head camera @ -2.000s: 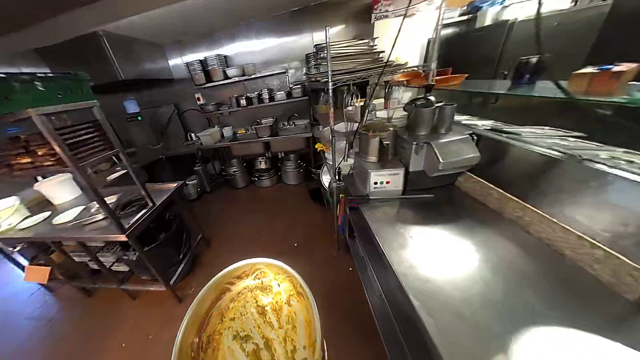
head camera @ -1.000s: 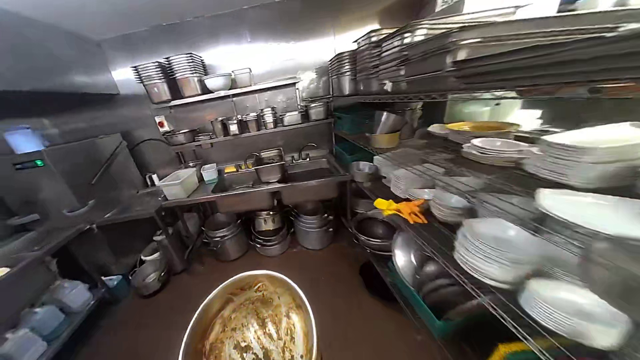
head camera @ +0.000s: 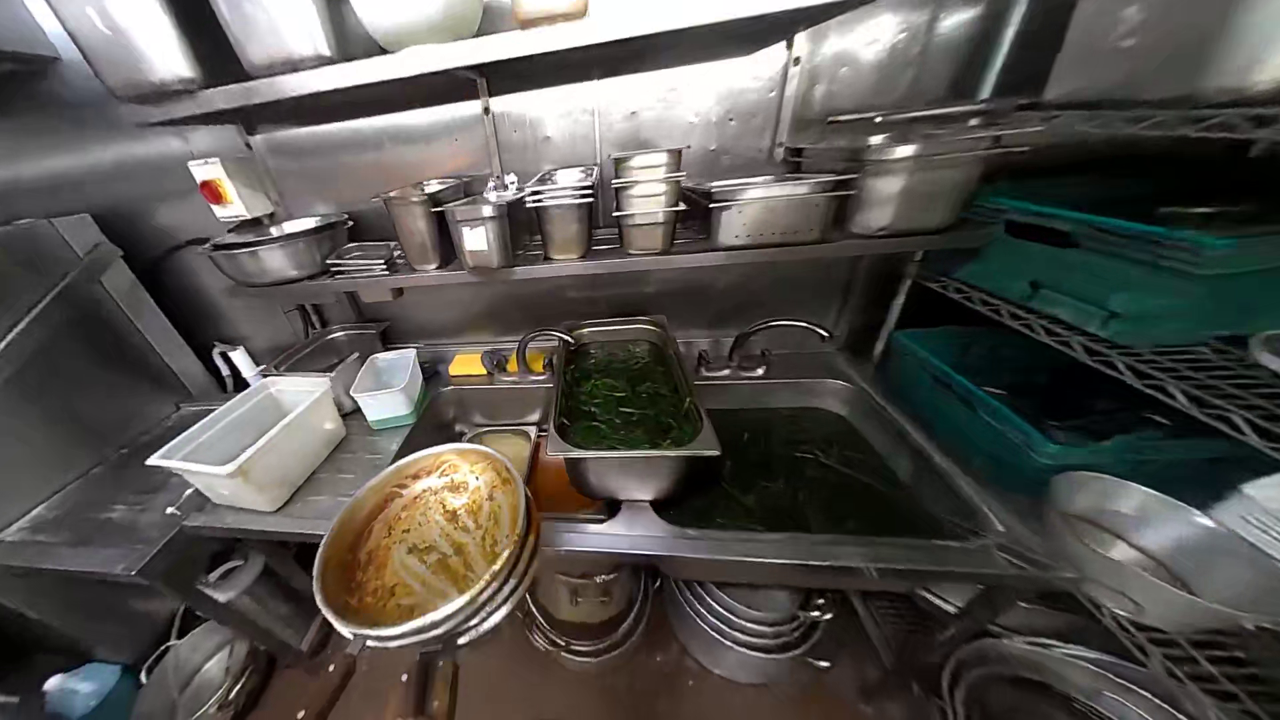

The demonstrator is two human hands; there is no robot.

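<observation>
Several nested metal pans [head camera: 425, 545] tilt in front of the sink counter's edge, the top one smeared with orange-brown and green food residue. Dark handles [head camera: 435, 680] run from them down to the bottom of the view. Neither of my hands shows in the frame, so what each one holds cannot be seen. Just beyond the pans, a deep steel pan of dark leafy greens [head camera: 628, 395] rests between the two sink basins. Dark water with bits of green stands in the right sink basin [head camera: 810, 470]. A small steel container [head camera: 510, 445] is in the left basin.
White plastic tub [head camera: 255, 440] and smaller tub [head camera: 388, 388] stand on the left counter. Two faucets [head camera: 780, 325] rise behind the basins. Stacked pots [head camera: 745, 620] sit underneath. On the right, wire shelving holds green crates [head camera: 1060, 400] and a metal bowl [head camera: 1150, 550].
The view has moved across the kitchen to the sinks. The residue-coated pan has come along and now stands at the sink's front edge, more tilted.
</observation>
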